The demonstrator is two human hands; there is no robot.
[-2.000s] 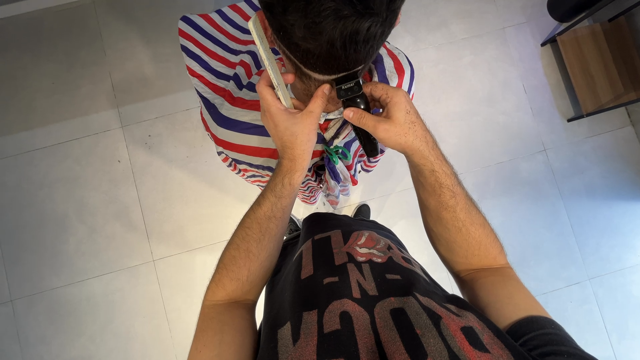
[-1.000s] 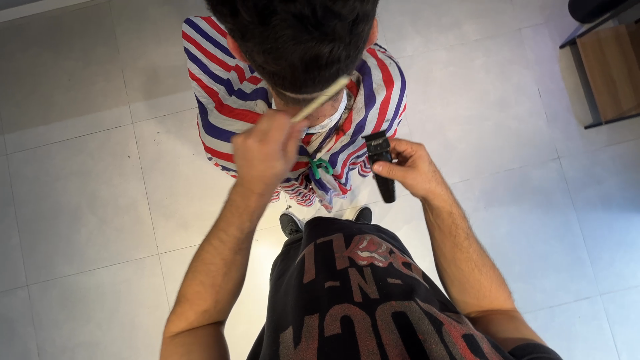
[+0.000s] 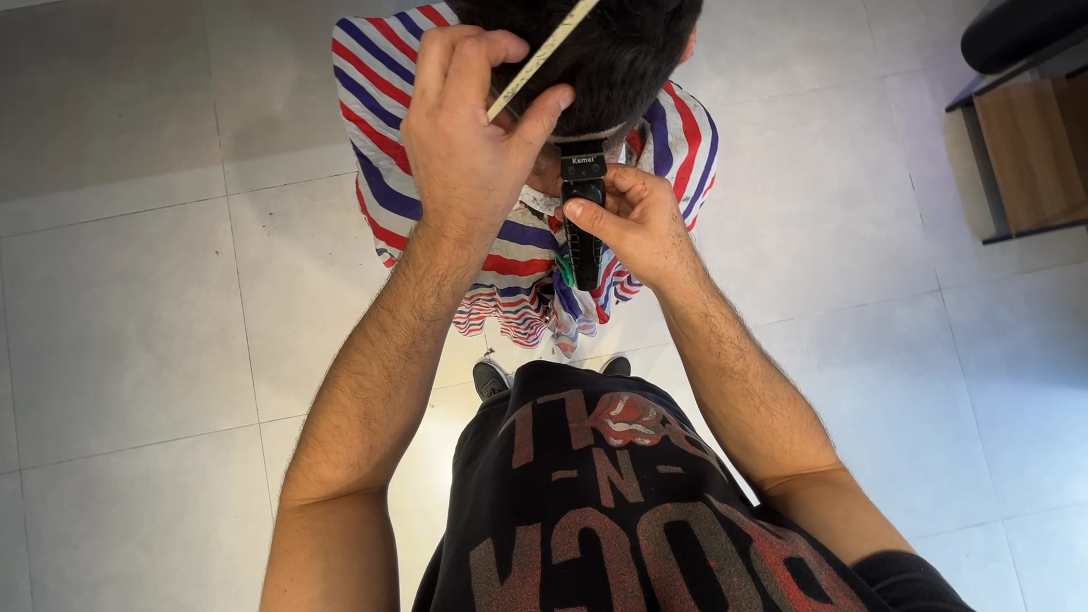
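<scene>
My left hand [image 3: 472, 127] holds a pale, narrow comb [image 3: 544, 58] between thumb and fingers, slanting up to the right over the dark hair [image 3: 608, 64] of a seated person. In my right hand [image 3: 637, 221] is a black Kemei hair trimmer [image 3: 583, 191], upright in view, its head at the hairline on the nape. The thumb lies on the trimmer's body and the fingers curl behind it. A cape [image 3: 382, 161] with red, white and blue stripes covers the person's shoulders, and a white strip [image 3: 540, 201] shows at the neck. Where the blade meets the hair is partly hidden.
At the right edge stands a piece of furniture with a wooden panel [image 3: 1024, 157] and a dark frame, under a black padded part [image 3: 1011, 34]. Below the cape my dark shoes [image 3: 490, 379] stand on large grey floor tiles [image 3: 127, 340].
My right hand has brought the trimmer from beside the cape back up to the nape. The left hand has moved up, and the comb now lies over the head rather than across the nape.
</scene>
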